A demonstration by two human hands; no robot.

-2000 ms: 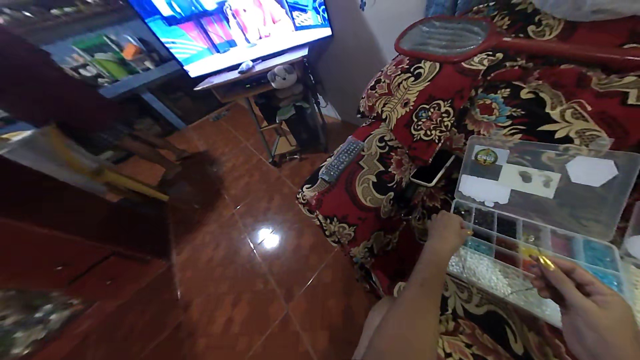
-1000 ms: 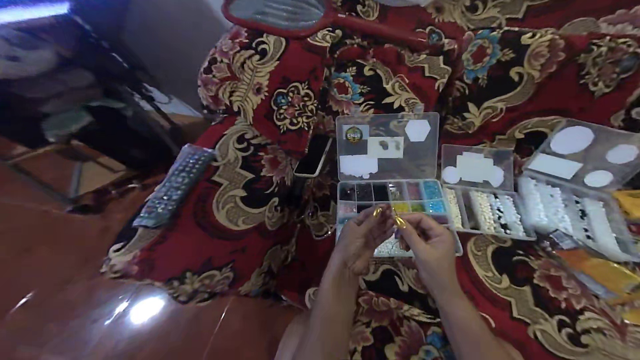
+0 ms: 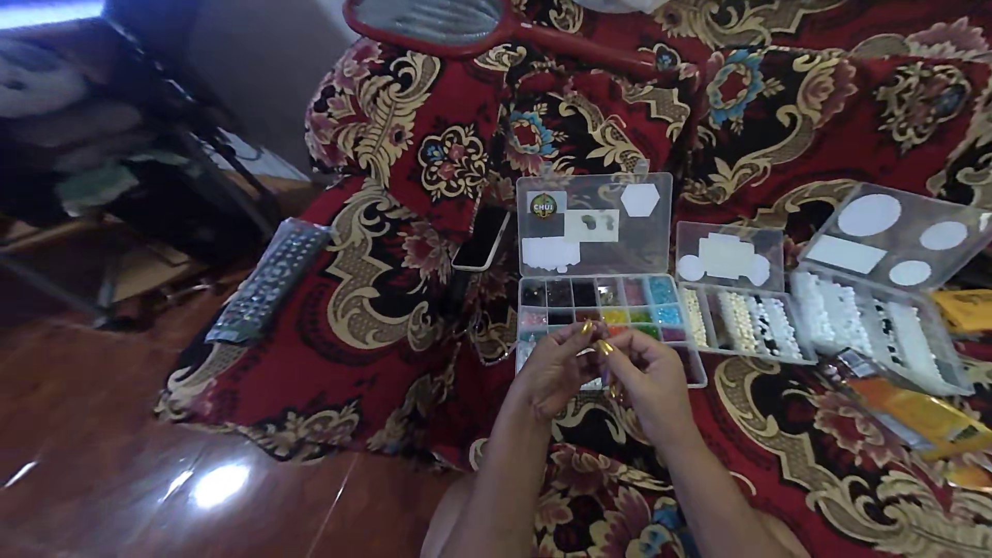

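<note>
My left hand [image 3: 552, 370] and my right hand [image 3: 645, 373] meet fingertip to fingertip over the near part of a clear plastic compartment box [image 3: 535, 296] filled with beads of many colours. Both sets of fingertips are pinched around something too small to make out. The box's lid [image 3: 593, 256] stands raised behind it, with paper labels on it. To its right are a smaller box of cream, black and white beads [image 3: 740, 322] and a larger box of white and black beads [image 3: 833, 310], both with lids up.
A phone [image 3: 482, 239] lies left of the boxes, a remote control in plastic wrap [image 3: 271, 280] farther left. A red racket-shaped item [image 3: 589, 48] lies at the back of the patterned sofa cover [image 3: 372, 263]. Yellow packets [image 3: 914, 415] are at the right; the tiled floor [image 3: 155, 480] is lower left.
The view has swung right and down to the sofa. My hands were apart over the bead box two seconds ago; now their fingertips are together.
</note>
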